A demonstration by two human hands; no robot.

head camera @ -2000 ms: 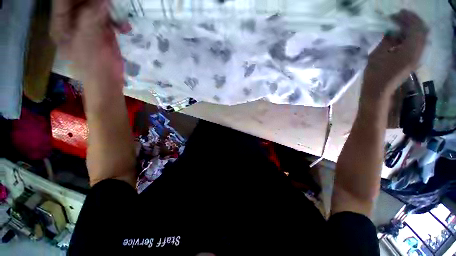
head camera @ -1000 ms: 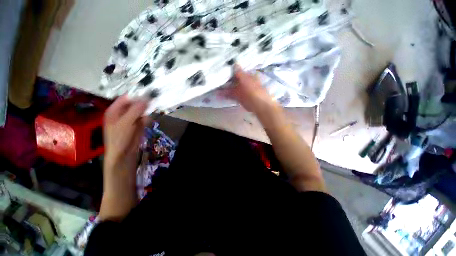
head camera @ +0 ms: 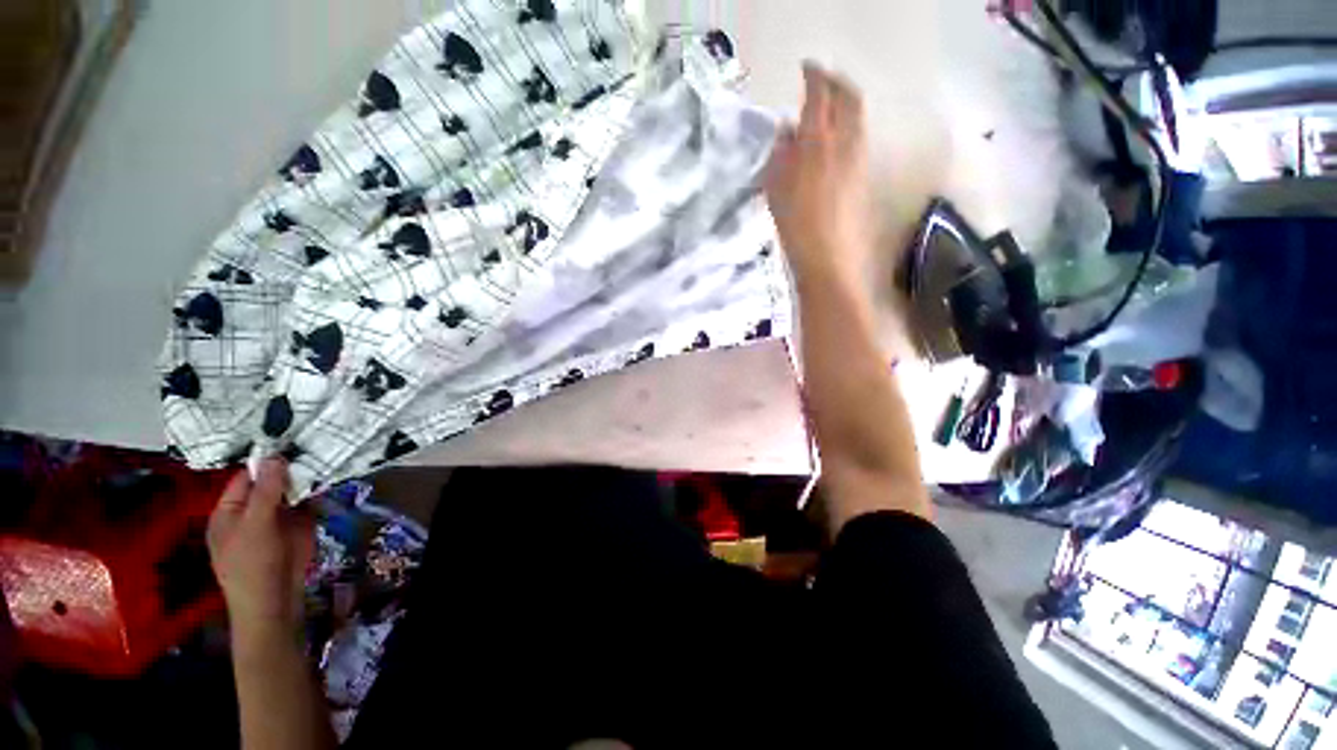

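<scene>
The black-and-white print piece (head camera: pixel 418 242) lies folded and rumpled on the off-white table, its printed side up at the left and its paler reverse showing toward the right. My left hand (head camera: pixel 264 535) pinches its near left corner at the table's front edge. My right hand (head camera: pixel 818 147) is at the cloth's right edge with fingers apart; whether it grips the cloth is unclear. A narrow tie (head camera: pixel 807 425) hangs from the cloth's near right corner beside my right forearm.
The iron (head camera: pixel 960 279) stands right of my right arm, its cord curving behind. Scissors (head camera: pixel 981 413) and a green stick (head camera: pixel 950 419) lie near it. Plastic bags (head camera: pixel 1078 440) heap at the right. A red crate (head camera: pixel 66 601) is below left. A barred window is lower right.
The cloth has been turned and spread, with more of its reverse showing. My right hand has moved up and right to its right edge. My left hand has moved lower left with the corner.
</scene>
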